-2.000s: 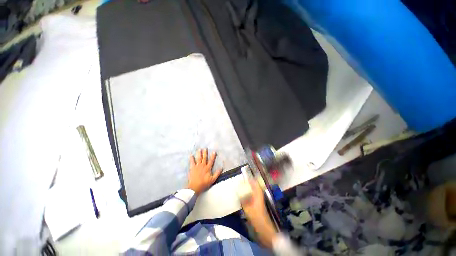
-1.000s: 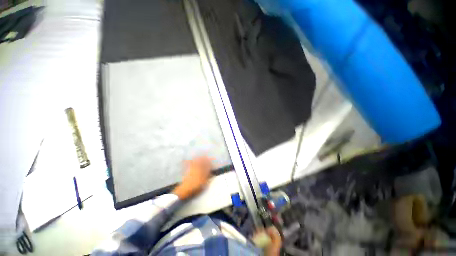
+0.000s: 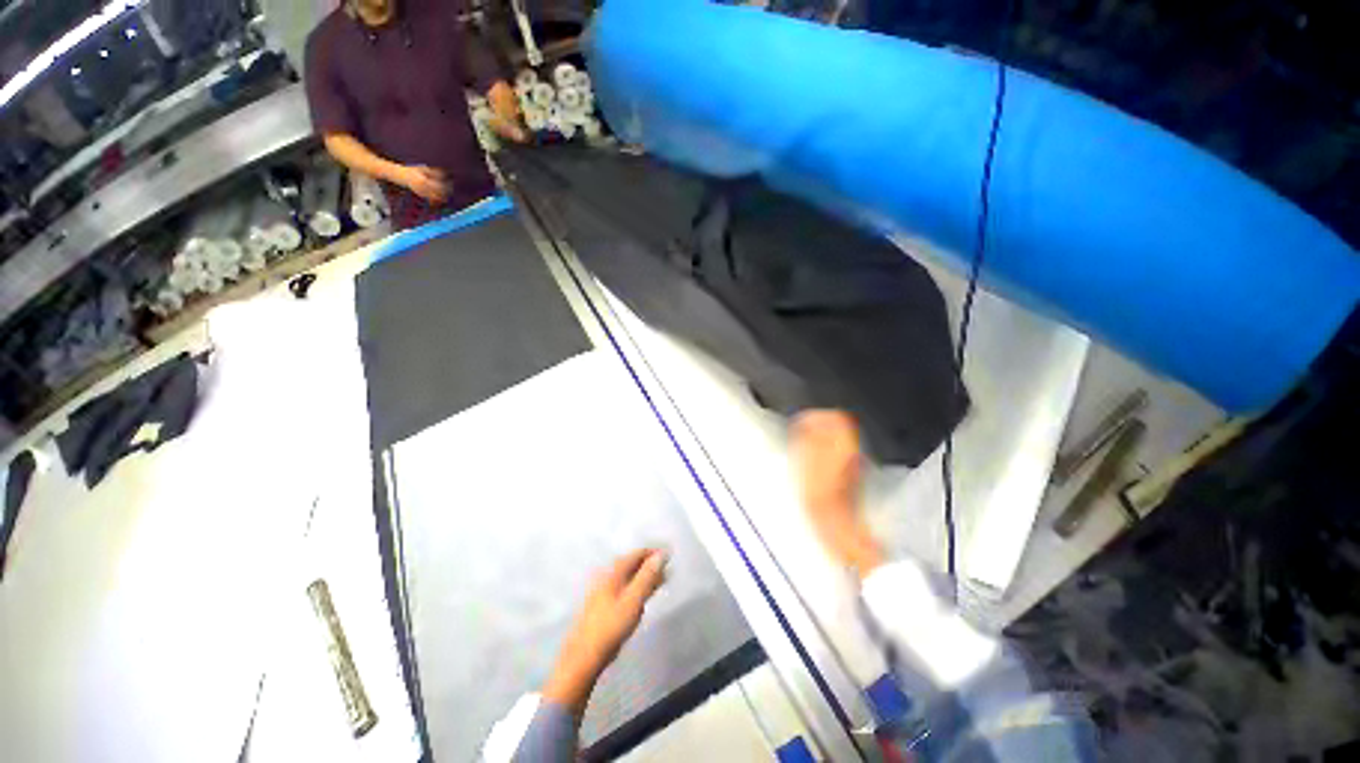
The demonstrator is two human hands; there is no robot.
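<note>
The silver guide rail [image 3: 689, 455] runs diagonally over the table, with blue blocks [image 3: 888, 695] at its near end. Left of it, a pale grey sheet [image 3: 515, 499] lies over dark cloth [image 3: 470, 321]. A separate crumpled dark cloth [image 3: 835, 298] lies right of the rail. My left hand [image 3: 609, 623] is over the pale sheet, fingers slightly bent and apart, with nothing seen in it. My right hand [image 3: 832, 485] is blurred at the near edge of the crumpled cloth; whether it grips the cloth cannot be told. Only a bit of the cutter shows at the bottom edge.
A huge blue roll [image 3: 955, 194] lies at the right, with a dark cord [image 3: 970, 298] hanging before it. Metal bars [image 3: 1101, 477] lie at the right edge. A speckled bar [image 3: 342, 657] lies at the left. A person [image 3: 403, 112] stands at the far end.
My right hand has left the cutter at the rail's near end and moved to the right-hand cloth. That cloth now lies away from the rail, baring white surface. The view has tilted up.
</note>
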